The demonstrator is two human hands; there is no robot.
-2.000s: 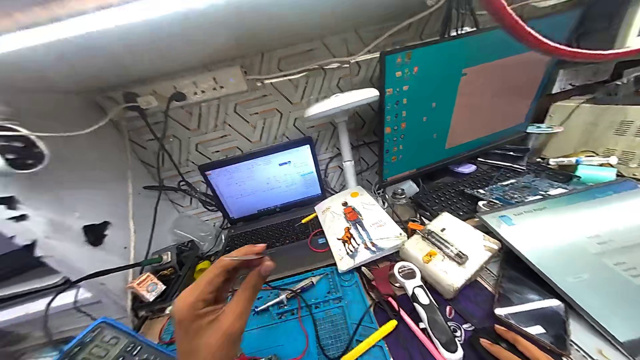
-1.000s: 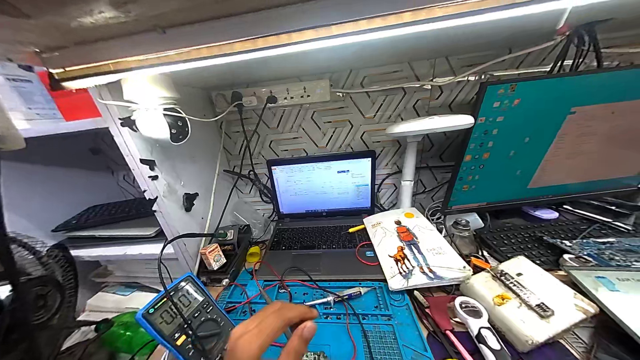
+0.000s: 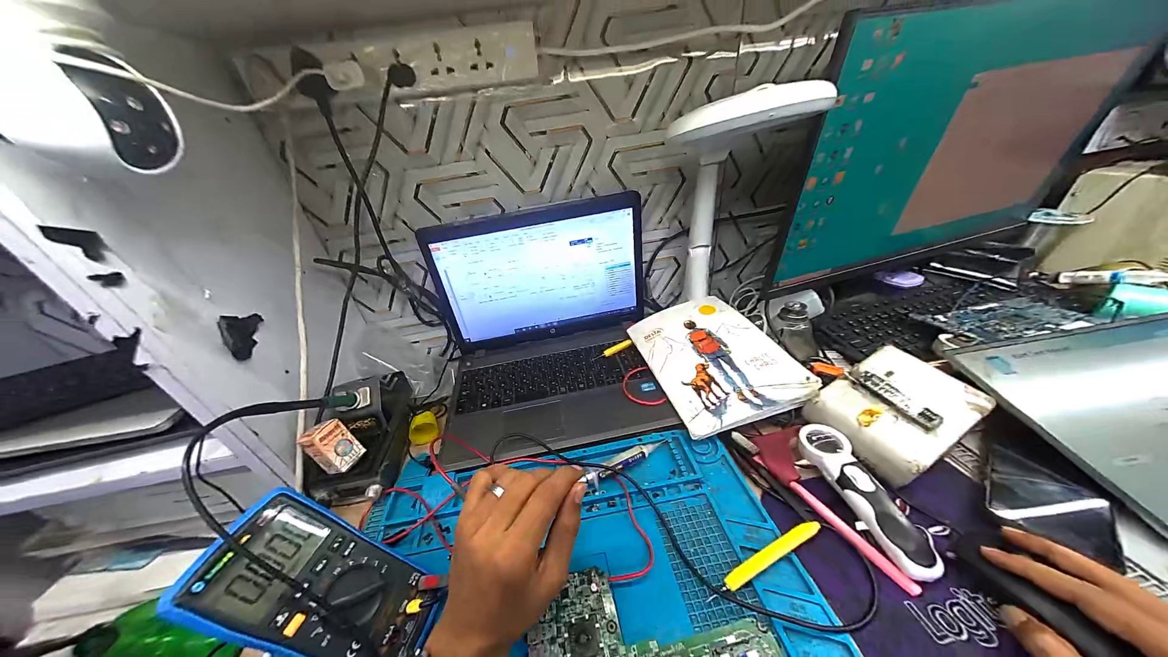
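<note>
My left hand point(image 3: 516, 547), with a ring on one finger, is above the blue repair mat point(image 3: 630, 538), its fingertips near a syringe-like tube point(image 3: 620, 464); whether it grips anything is unclear. Just below lies a green circuit board point(image 3: 584, 616). On the left sits a blue-edged digital multimeter point(image 3: 306, 575) with a lit display, a black cable across it. My right hand point(image 3: 1077, 589) rests over a black computer mouse point(image 3: 1031, 584) on the purple mouse pad point(image 3: 949, 497). A yellow tool point(image 3: 771, 555) and a black-and-white magnifier point(image 3: 871, 502) lie between the hands.
An open laptop point(image 3: 547, 365) stands behind the mat, with an illustrated notebook point(image 3: 721, 365) against its right side. A white lamp point(image 3: 703, 210), a large monitor point(image 3: 967, 137) and a white box point(image 3: 894, 411) are further right. Red and black test leads cross the mat.
My left hand, raised in front of the laptop two seconds ago, is now low over the mat. My right hand, out of view one second ago, shows again at the mouse.
</note>
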